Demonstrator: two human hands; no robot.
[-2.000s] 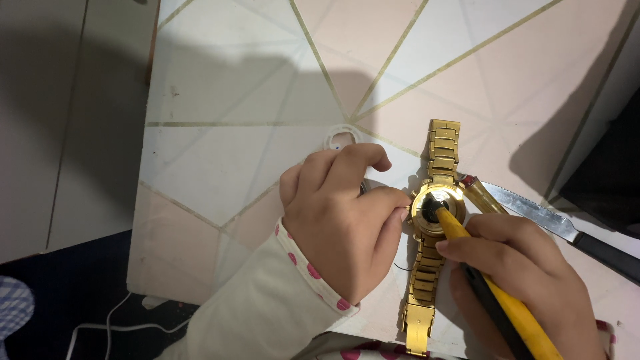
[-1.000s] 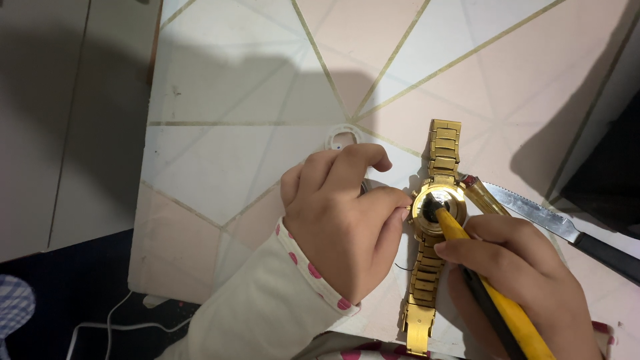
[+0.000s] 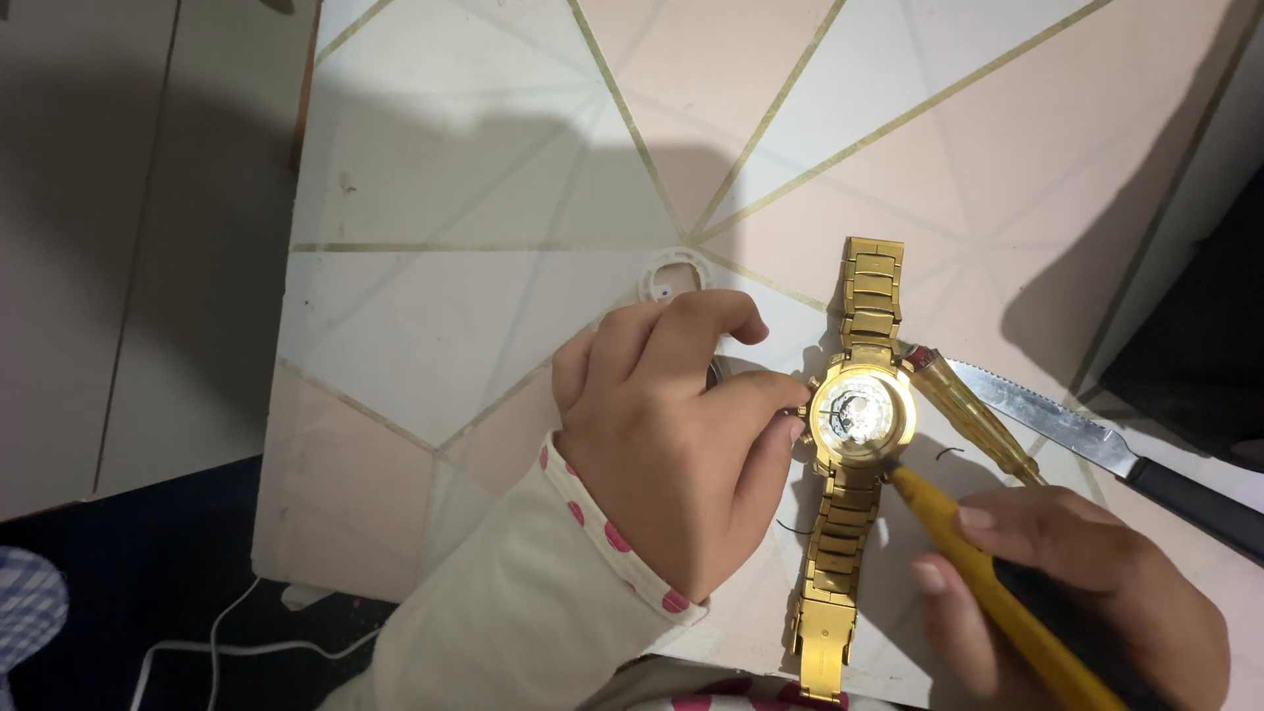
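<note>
A gold-coloured wristwatch [image 3: 861, 417] lies on the patterned tabletop, its metal link bracelet [image 3: 835, 553] stretched out above and below the round case. The case shines and shows a dark part inside. My left hand [image 3: 671, 444] pinches the crown at the left side of the case between thumb and index finger. In my right hand [image 3: 1076, 592] is a yellow and black pen-like tool [image 3: 948, 523], its dark tip near the lower right rim of the case. Whether the tip touches the rim cannot be told.
A translucent amber screwdriver handle [image 3: 973, 415] and a serrated knife with a black handle [image 3: 1047, 405] lie right of the watch. A white plastic ring [image 3: 675, 275] is above my left hand. A dark object [image 3: 1200, 346] sits at the right; a white cable [image 3: 247, 649] hangs lower left.
The tool in my right hand has moved off the middle of the watch case, down and to the right. My left hand and the watch have stayed in place.
</note>
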